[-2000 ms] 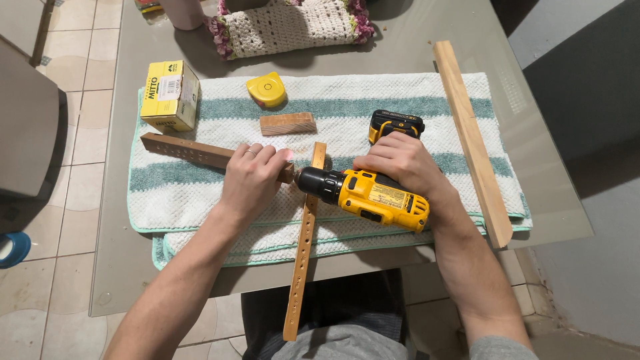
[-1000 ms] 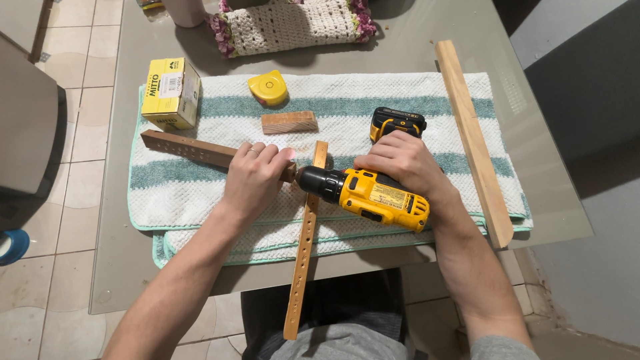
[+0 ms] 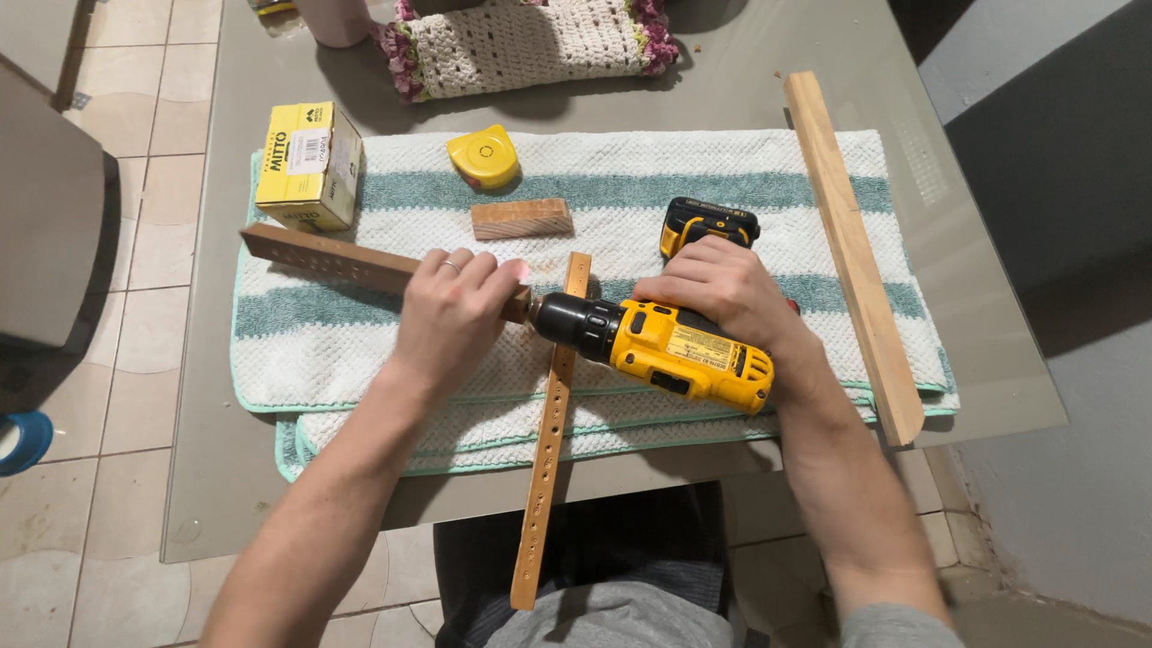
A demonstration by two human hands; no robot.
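Note:
My left hand [image 3: 459, 310] grips a dark brown wooden bar [image 3: 333, 259] with a row of small holes, near its right end. My right hand [image 3: 729, 288] holds a yellow and black cordless drill [image 3: 688, 351] lying on its side, its battery pointing away from me. The drill's chuck is right at the end of the dark bar; the bit is mostly hidden there. Beneath the chuck a lighter wooden strip with many holes [image 3: 544, 459] crosses the towel and sticks out past the table's front edge. Beyond my hands lies a short wooden block [image 3: 522, 219].
A folded white and green striped towel [image 3: 378, 360] covers part of the glass table [image 3: 216, 486]. On it are a yellow tape measure [image 3: 484, 156], a yellow cardboard box [image 3: 310, 166] and, at the right, a long pale wooden bar [image 3: 855, 261]. A crocheted cloth [image 3: 531, 49] lies at the back.

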